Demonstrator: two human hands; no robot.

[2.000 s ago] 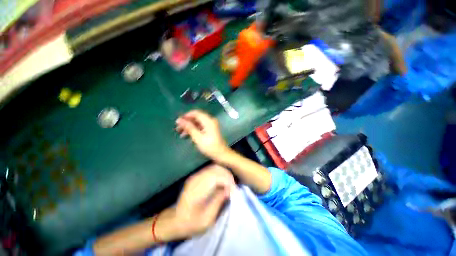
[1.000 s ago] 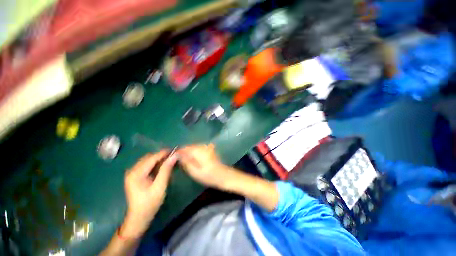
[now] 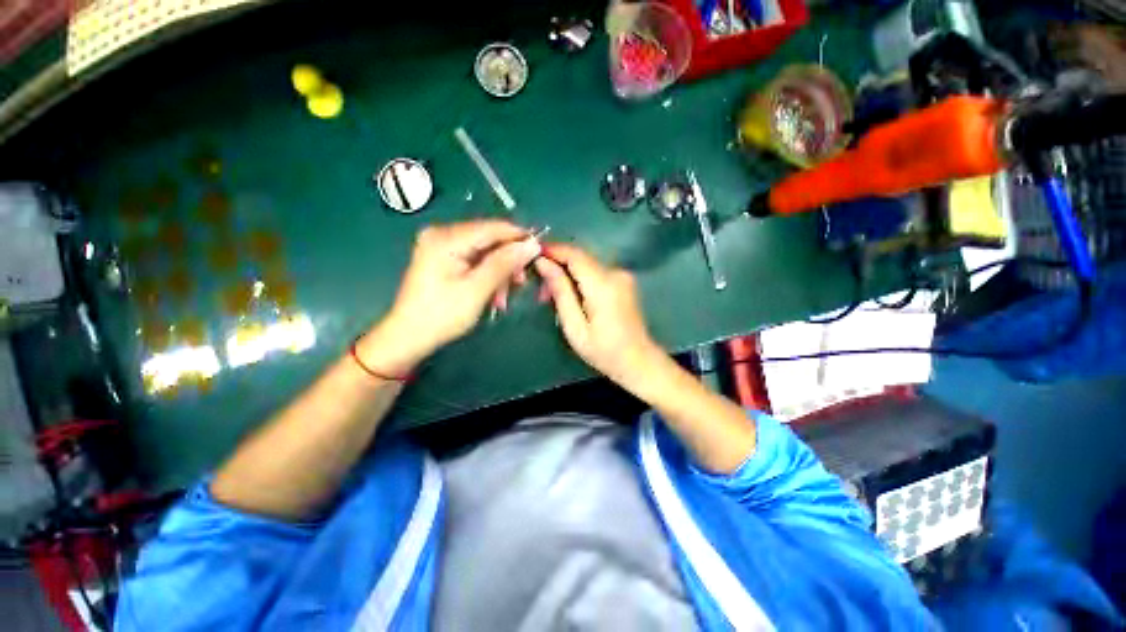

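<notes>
My left hand [image 3: 451, 278] and my right hand [image 3: 595, 309] meet above the green mat [image 3: 296, 161]. My left fingertips pinch a small silver metal part [image 3: 540, 232], mostly hidden by the fingers. My right fingertips hold a small red piece [image 3: 543, 256] against it. Whether the two pieces touch is too small to tell. Tweezers [image 3: 706, 235] lie right of the hands, beside two dark round parts [image 3: 624, 187]. A thin pale strip [image 3: 484, 168] lies beyond the hands.
Two round units [image 3: 405, 185] lie beyond my left hand, with yellow caps [image 3: 317, 93] further left. Amber discs [image 3: 222, 247] lie at left. A cup [image 3: 647, 49], red bin [image 3: 741, 35] and round tub [image 3: 800, 114] stand beyond. An orange electric screwdriver [image 3: 889, 158] hangs at right.
The view has swung and steadied. My hands, apart two seconds ago, are together at the fingertips over the mat. The red piece now shows at my right fingertips.
</notes>
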